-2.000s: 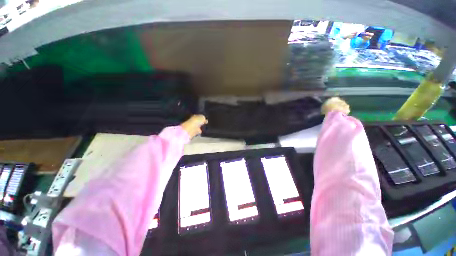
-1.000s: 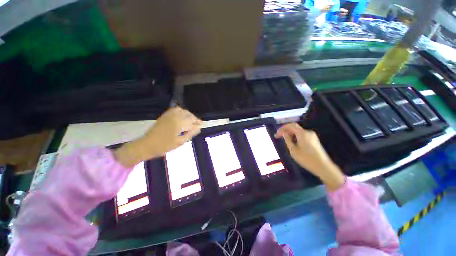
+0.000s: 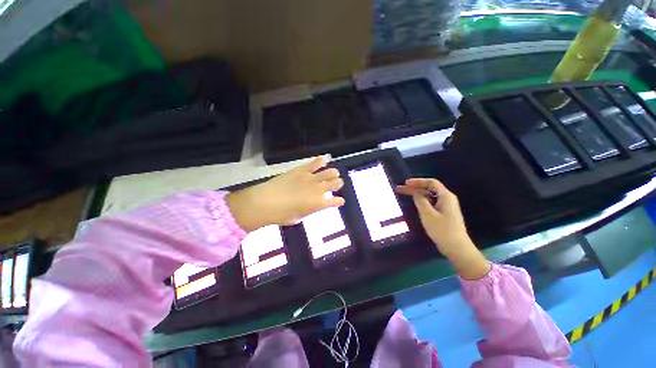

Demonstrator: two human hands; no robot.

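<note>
A black phone tray (image 3: 288, 293) lies in front of me with several phones upright in its slots, screens lit white with a red bar. The rightmost phone (image 3: 377, 203) shows in full. My left hand (image 3: 291, 194), fingers apart, reaches over the middle phones, its fingertips at the upper part of the phone (image 3: 328, 237) left of the rightmost one; it covers the tops of the others. My right hand (image 3: 437, 214) is at the tray's right edge, thumb and index finger close together; whether something small is between them cannot be told.
A tray stack (image 3: 496, 176) with dark-screened phones stands at right. A spare tray (image 3: 324, 128) lies behind the working tray, more black trays (image 3: 144, 136) at back left. A white earphone cable (image 3: 345, 330) hangs at the bench's front edge. Two lit phones (image 3: 14, 277) show at far left.
My left hand has moved right, from above the second phone to over the middle phones, and its fingers have spread. My right hand stays by the tray's right side. The view has shifted.
</note>
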